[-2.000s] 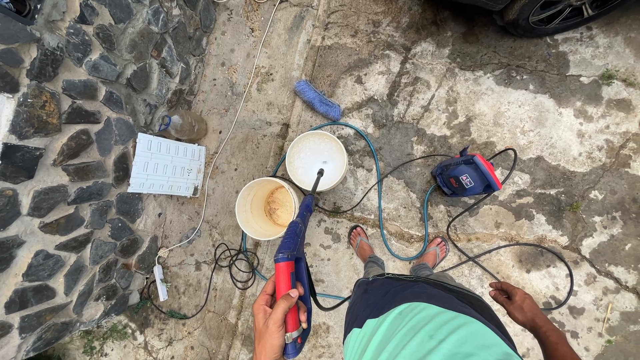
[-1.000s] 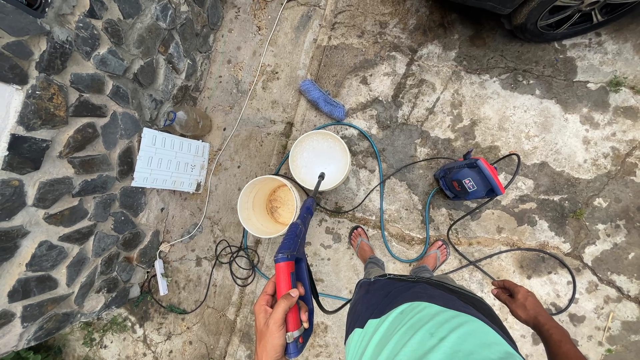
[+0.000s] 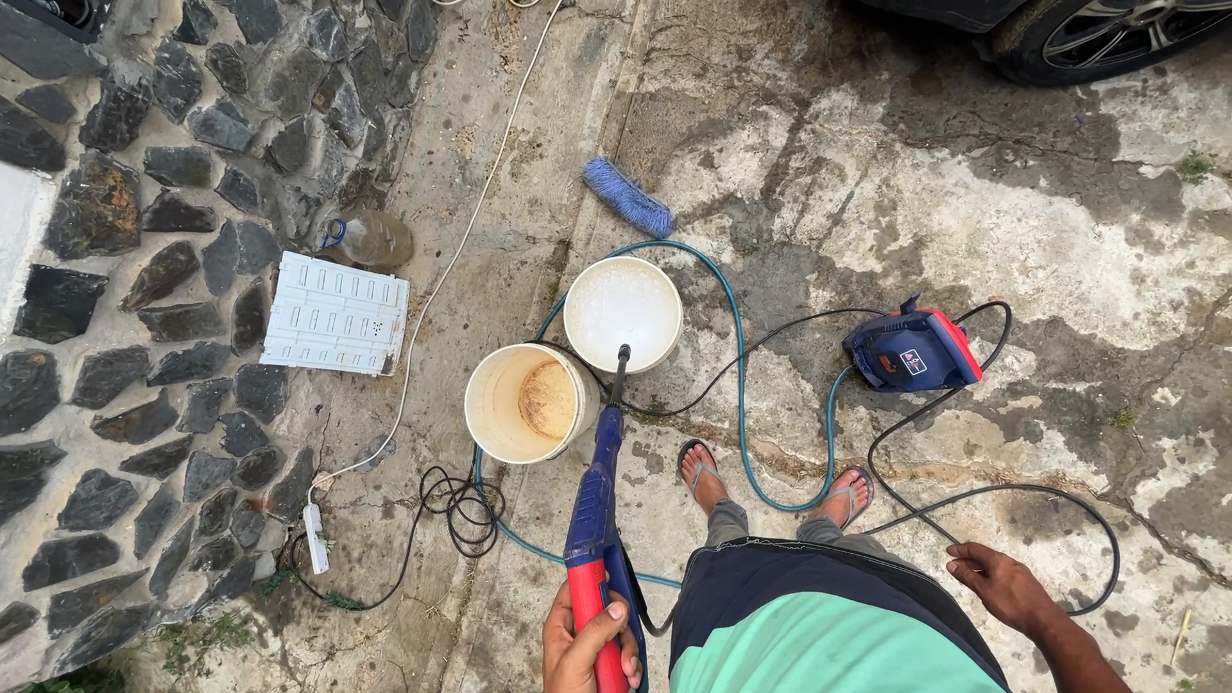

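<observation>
My left hand grips the red and blue pressure-washer gun by its red rear part, at the bottom centre. The gun's black nozzle points up at the white bucket, its tip over the near rim. That bucket holds whitish, foamy-looking content. Left of it and close by stands a cream bucket with a brown-stained bottom. My right hand hangs low at the right, fingers loosely curled, beside a black hose; whether it touches the hose cannot be told. The blue and red pressure washer rests on the concrete.
A teal hose and black cable coils cross the ground near my sandalled feet. Above the buckets lies a blue brush head. At left are a white panel, plastic jug, power strip and stone wall. A car wheel stands upper right.
</observation>
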